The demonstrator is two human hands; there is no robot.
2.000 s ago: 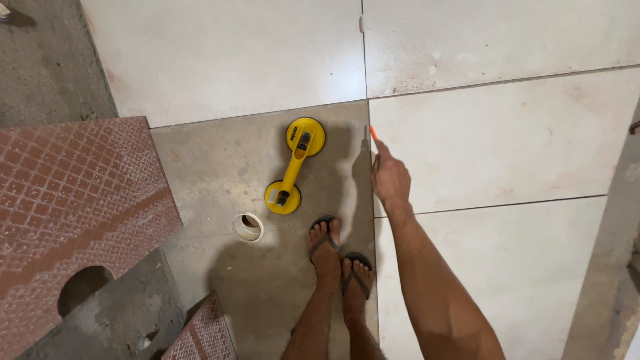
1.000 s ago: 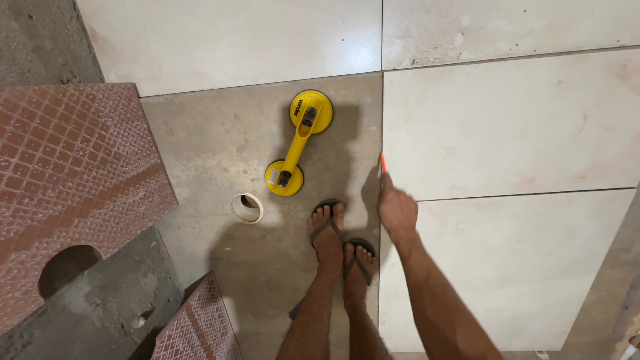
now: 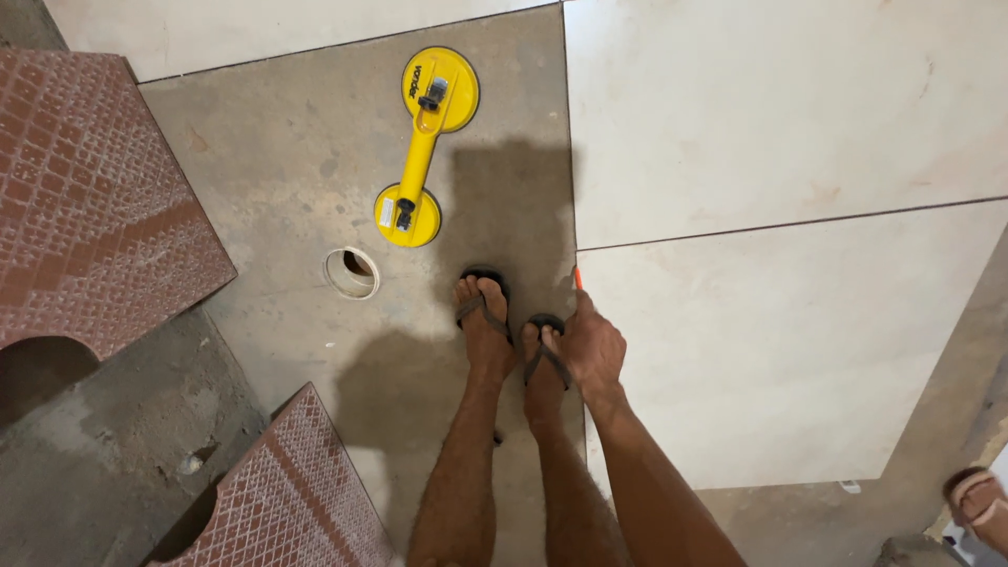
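Observation:
My right hand (image 3: pixel 594 346) is closed around a thin tool with an orange part (image 3: pixel 578 278). The tool lies along the left edge of a large pale floor tile (image 3: pixel 764 354), just below the joint with the tile above it. A yellow double suction-cup lifter (image 3: pixel 417 161) rests on the bare concrete to the left of the hand, up from my feet. The round end of a white pipe (image 3: pixel 351 273) is set in the floor below the lifter. My left hand is out of view.
Reddish tiles with ridged undersides and curved cutouts stand or lie at the left (image 3: pixel 102 197) and lower left (image 3: pixel 291 488). My feet in flip-flops (image 3: pixel 484 307) are on the concrete. Another person's foot (image 3: pixel 976 500) shows at the lower right.
My right hand has moved toward me along the edge of the pale tiles, from near the upper joint to just below the lower one. The view has shifted as well.

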